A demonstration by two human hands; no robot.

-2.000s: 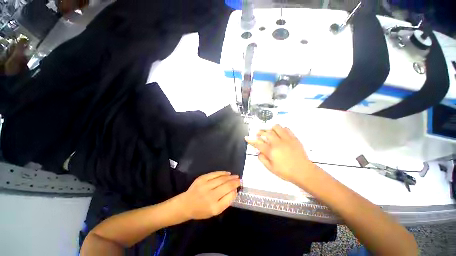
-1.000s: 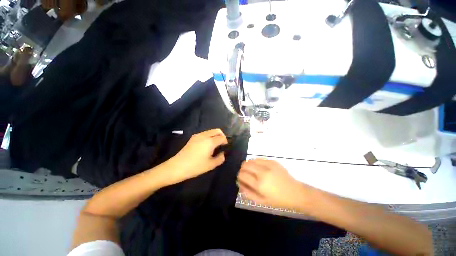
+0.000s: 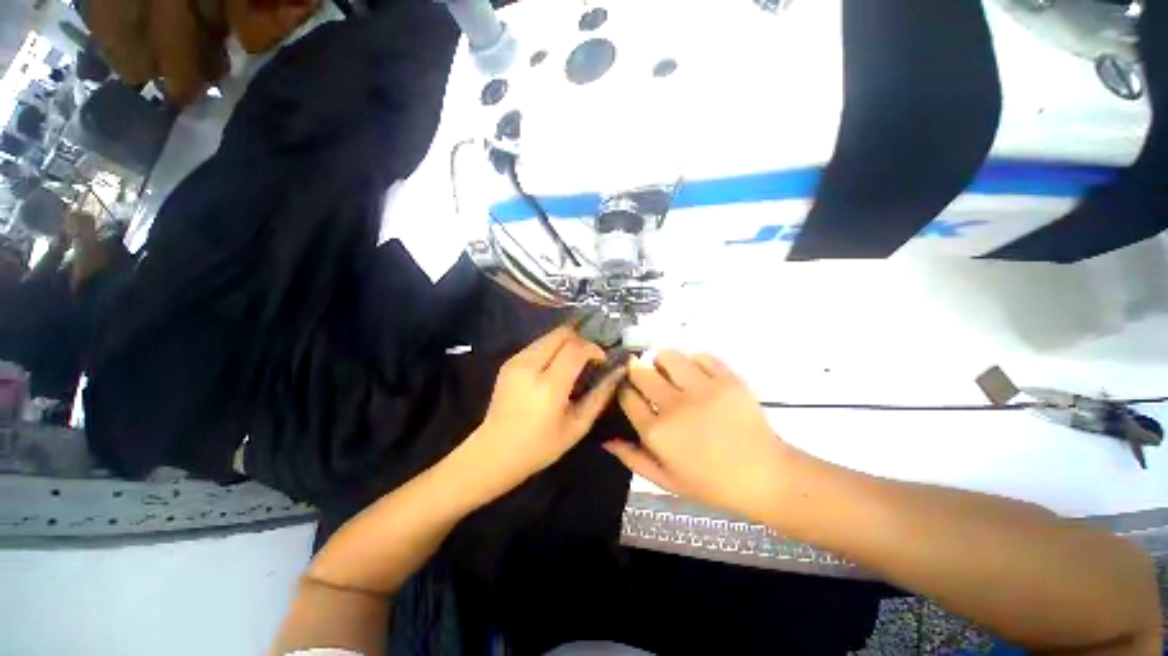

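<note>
The black garment (image 3: pixel 346 295) lies heaped left of the sewing machine (image 3: pixel 730 115) and hangs over the table's front edge. My left hand (image 3: pixel 538 400) pinches the black cloth just in front of the presser foot (image 3: pixel 617 297). My right hand (image 3: pixel 698 417) is beside it, its fingertips on the cloth edge close to my left fingertips. The fingers hide the edge between them. A small white label (image 3: pixel 459 349) shows on the cloth. A shiny curved guard (image 3: pixel 512 272) stands at the left end of the machine head.
Thread snips (image 3: pixel 1095 413) and a small brown piece (image 3: pixel 997 385) lie on the table at the right. A measuring tape (image 3: pixel 730 538) runs along the front edge. A perforated rail (image 3: pixel 154 504) is at left. Another person's hand (image 3: pixel 167 45) shows at the top left.
Both hands have moved up to the presser foot and come together on the cloth edge. The view has shifted closer to the machine. The curved guard has swung out to the left.
</note>
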